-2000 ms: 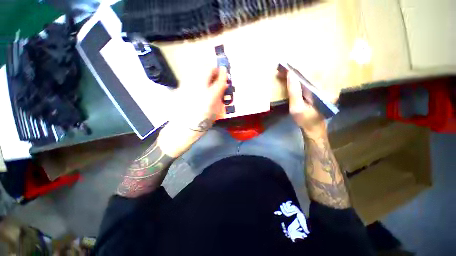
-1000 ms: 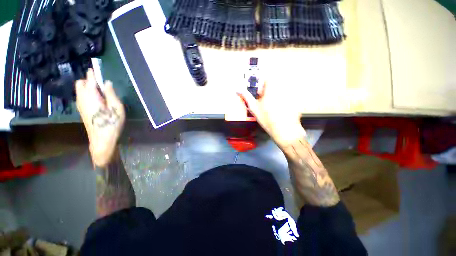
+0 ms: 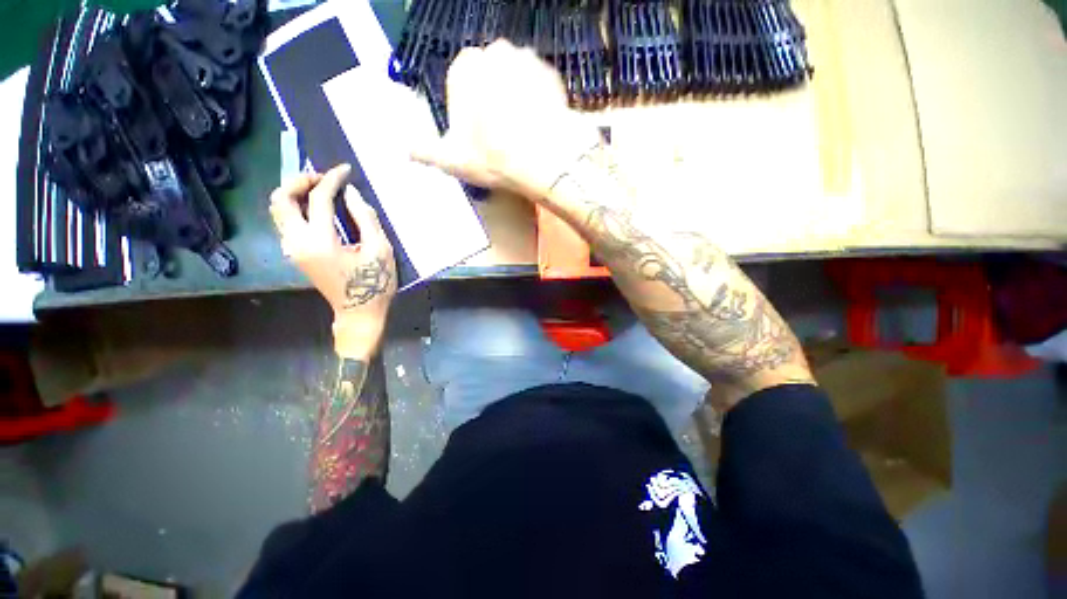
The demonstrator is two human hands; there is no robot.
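Observation:
My left hand (image 3: 339, 240) is over the left edge of the black-and-white sheet (image 3: 404, 176), fingers curled; a slim white tool (image 3: 290, 152) sticks up from its fingertips. A dark patch shows between the fingers; I cannot tell whether it is a part or the sheet. My right hand (image 3: 503, 111) is over the black housings near the centre and hides most of them; what it holds is hidden. The red-orange fixture (image 3: 564, 248) lies at the bench's front edge, mostly covered by my right forearm.
A heap of loose black housings (image 3: 158, 129) lies at the left over striped strips (image 3: 53, 234). Tight rows of black housings (image 3: 702, 53) stand at the back of the tan cardboard (image 3: 866, 176). Red stools (image 3: 924, 322) and a cardboard box (image 3: 895, 433) are below the bench.
My left hand has moved right from the heap to the sheet with the white tool. My right hand has left the fixture and reached forward and left over the central housings. The sheet's lower end has shifted right.

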